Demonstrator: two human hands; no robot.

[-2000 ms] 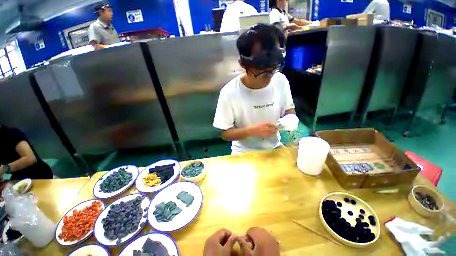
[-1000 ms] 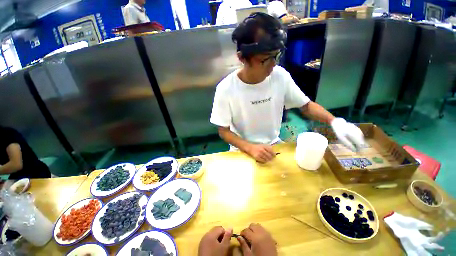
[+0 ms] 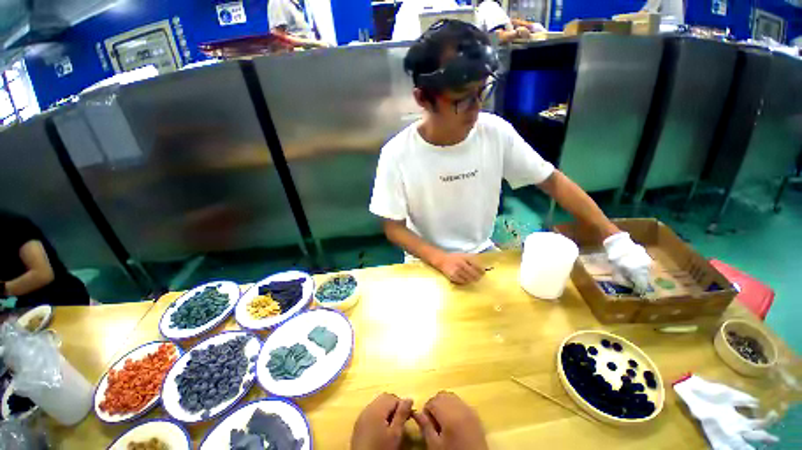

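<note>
My left hand (image 3: pixel 381 422) and my right hand (image 3: pixel 453 422) are bare and close together at the bottom middle of the view, over the wooden table (image 3: pixel 422 343). Their fingertips nearly meet around a tiny dark workpiece (image 3: pixel 413 417). It is mostly hidden by the fingers, so its shape cannot be told. Both hands are cut off low down by the picture's edge.
Plates of orange chips (image 3: pixel 137 380), dark chips (image 3: pixel 211 374) and blue-green chips (image 3: pixel 290 361) stand left. Right are a thin stick (image 3: pixel 550 397), a tray of black pieces (image 3: pixel 608 378), a white glove (image 3: pixel 723 413), a white cup (image 3: pixel 547 265) and a cardboard box (image 3: pixel 655 303). A coworker (image 3: pixel 453 189) sits opposite.
My hands stay together at nearly the same place, with small finger movements. The coworker's gloved hand has moved over to the cardboard box and reaches into it.
</note>
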